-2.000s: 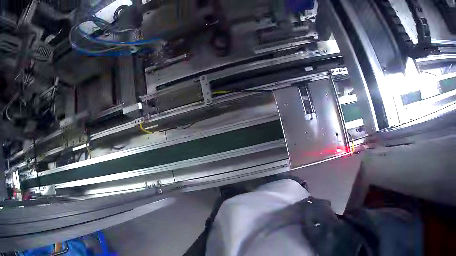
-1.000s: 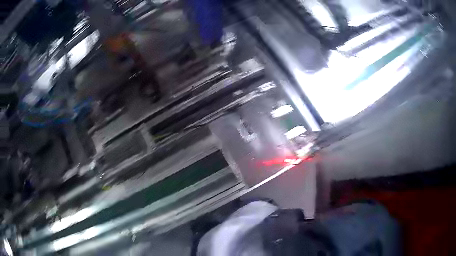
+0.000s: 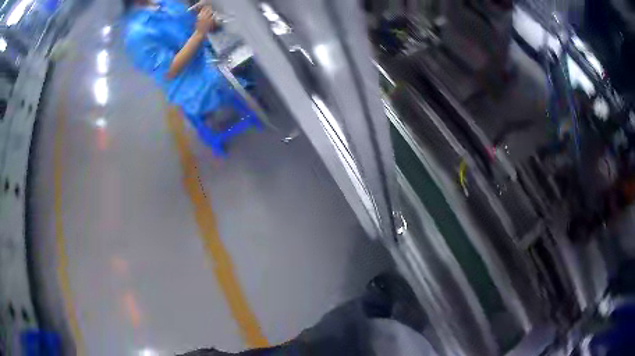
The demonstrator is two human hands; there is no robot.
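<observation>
Neither of my hands can be made out in the picture. The dark green conveyor belt (image 3: 445,222) runs steeply down the right half between silver rails (image 3: 435,254). A grey-white machine frame beam (image 3: 296,90) slants down beside it. A short yellow cable (image 3: 462,174) shows beside the rails. My dark and pale clothing shows at the bottom edge. The view is tilted and blurred, so fine parts of the mechanism are unclear.
A person in blue (image 3: 184,62) sits on a blue stool (image 3: 226,132) at the upper left, beside a small bench. A shiny grey floor (image 3: 132,208) with yellow lines (image 3: 212,243) fills the left. A blue object (image 3: 40,342) lies at the bottom left corner.
The view has swung left and tilted steeply, from inside the machine to the aisle. The seated person and floor have come into view. The silver cover plate and red light are out of view.
</observation>
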